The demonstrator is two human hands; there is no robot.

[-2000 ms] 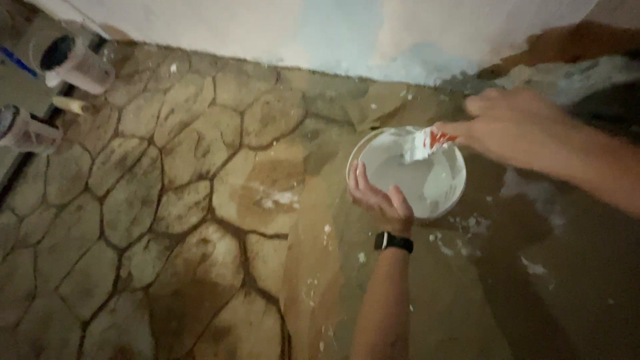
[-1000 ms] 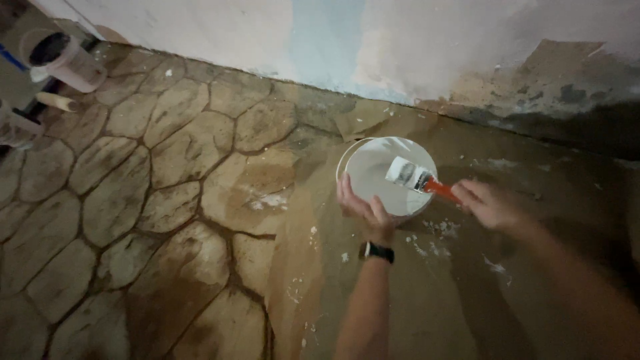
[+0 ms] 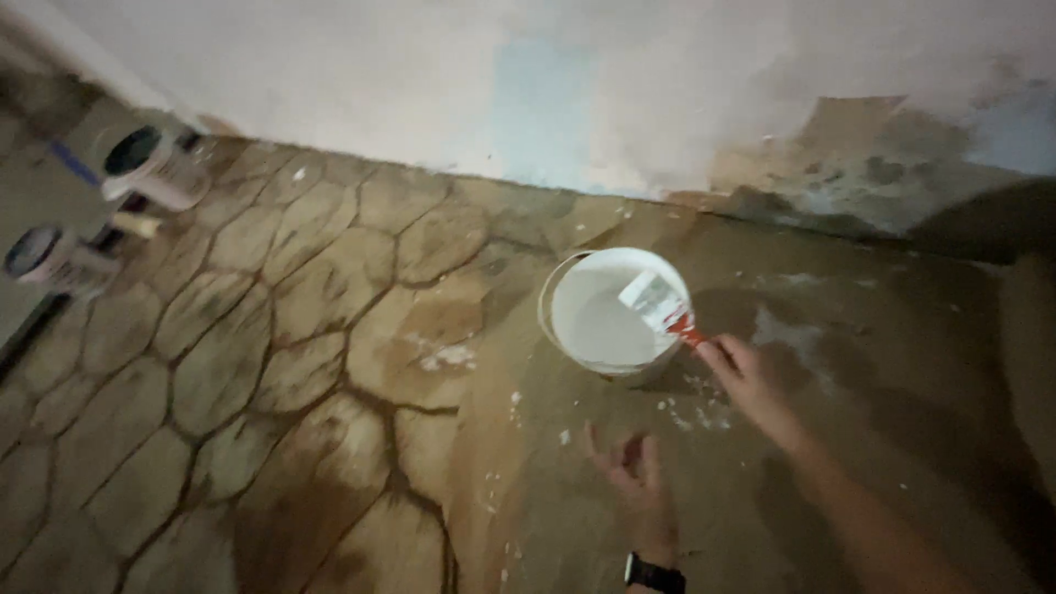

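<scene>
A white plastic bucket (image 3: 577,342) with pale liquid inside stands on the floor near the wall, its wire handle lowered at the left. My right hand (image 3: 738,367) grips the red handle of a paintbrush (image 3: 657,304), whose white-coated head is over the bucket's right part. Whether the bristles touch the liquid is unclear. Below the bucket, apart from it, my left hand (image 3: 631,462) holds nothing, its fingers spread and somewhat curled. A dark watch (image 3: 654,572) is on the left wrist.
The pale wall (image 3: 371,82) with a light blue strip and damaged, stained plaster at right rises behind the bucket. Irregular stone paving (image 3: 223,371) covers the left floor. Two used buckets (image 3: 177,177) (image 3: 74,268) stand at the far left. White splatters (image 3: 693,412) mark the floor.
My left hand has let go of the bucket's side and moved down toward me. The brush in my right hand, lying across the bucket's right rim at first, has its head turned to the upper left.
</scene>
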